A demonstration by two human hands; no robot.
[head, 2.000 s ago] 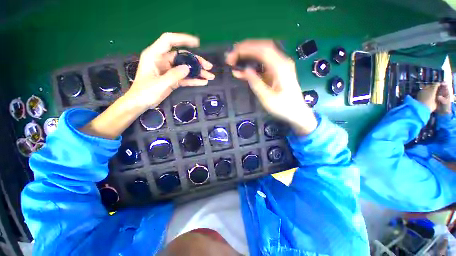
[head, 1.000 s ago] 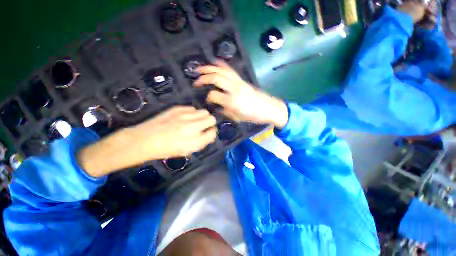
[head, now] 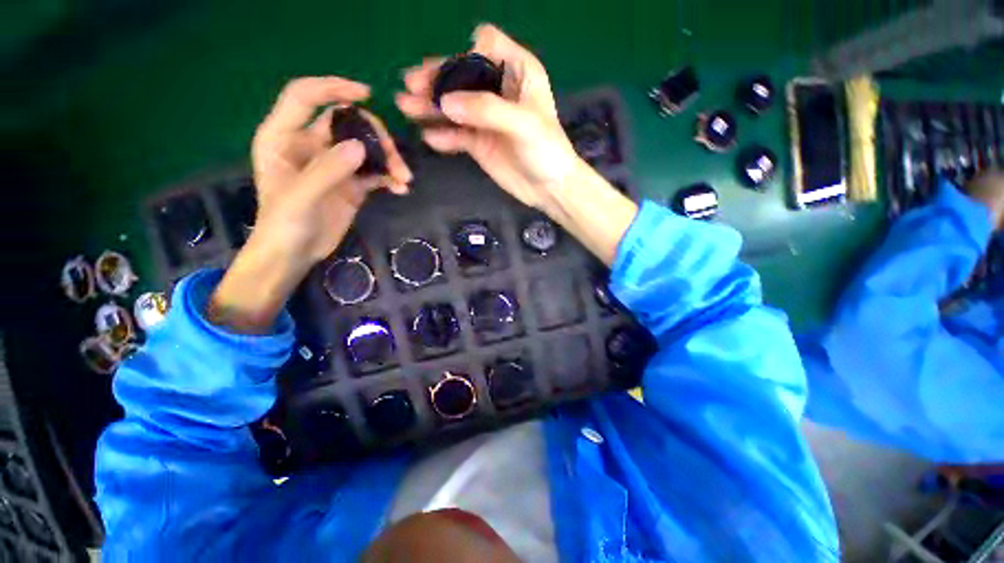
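My left hand holds a round dark smartwatch body between thumb and fingers, above the upper part of the tray. My right hand holds another round black smartwatch body, higher and to the right, apart from the first. The dark grey foam tray lies below both hands. Most visible pockets hold round watches, some with rose-gold rims. Two pockets at its lower right, one above the other, are empty. My forearms hide parts of the tray.
Silvery-white rounds lie left of the tray. Right of it are several small round watches, a square smartwatch, a smartphone and a yellow-tan bundle. A neighbouring person's blue sleeve is at far right.
Both hands have risen from the tray's lower middle and moved apart, each now with a watch body in it. The view has turned, and the two lower-right pockets show empty.
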